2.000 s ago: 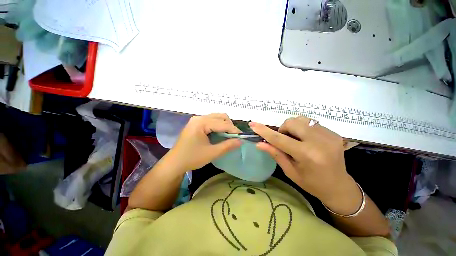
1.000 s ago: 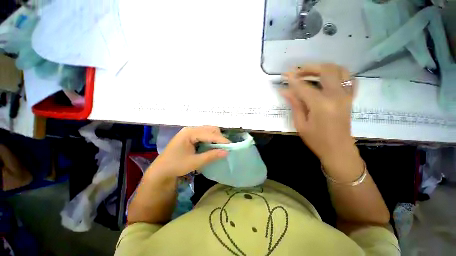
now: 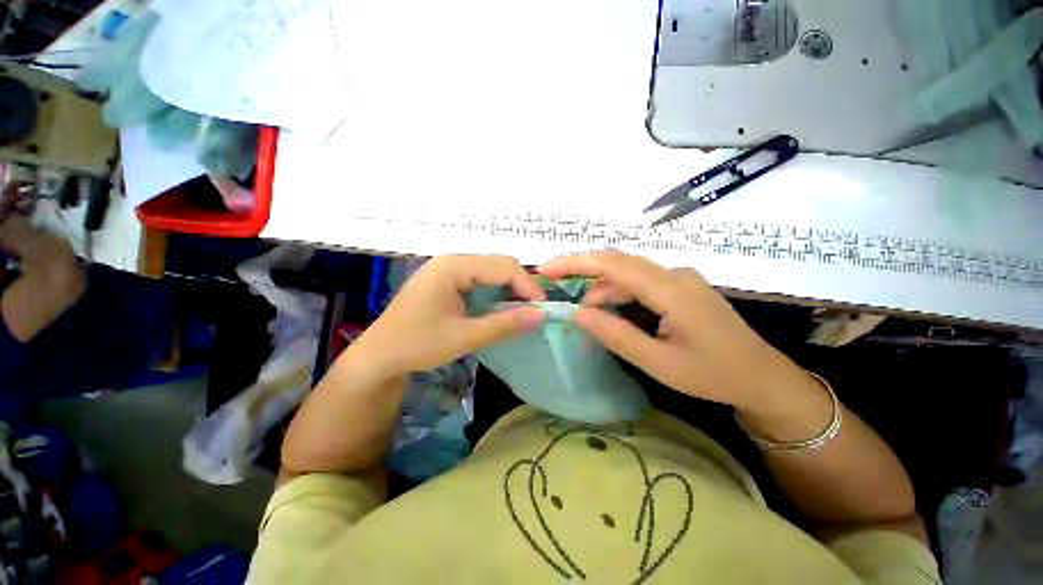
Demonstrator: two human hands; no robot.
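Note:
A pale green sewn fabric piece [image 3: 568, 371] hangs between my hands, just below the table's front edge. My left hand [image 3: 440, 314] pinches its paler folded edge from the left, with the thumb in front. My right hand [image 3: 658, 326] pinches the same edge from the right, close to the left fingertips. Black thread snips [image 3: 729, 181] with pointed silver blades lie on the table above my right hand, blades pointing down-left. Part of the folded edge is hidden behind my fingers.
The white table [image 3: 480, 137] has a printed ruler scale. The machine bed [image 3: 778, 91] and green fabric strips [image 3: 984, 86] are at the right. A red basket [image 3: 265, 189] and white paper pattern [image 3: 246, 63] are at the left. Another person's arm [image 3: 40, 280] shows far left.
The snips, partly hidden in my right hand before, now lie on the table. My right hand has come back from the table and taken hold of the fabric edge beside my left hand.

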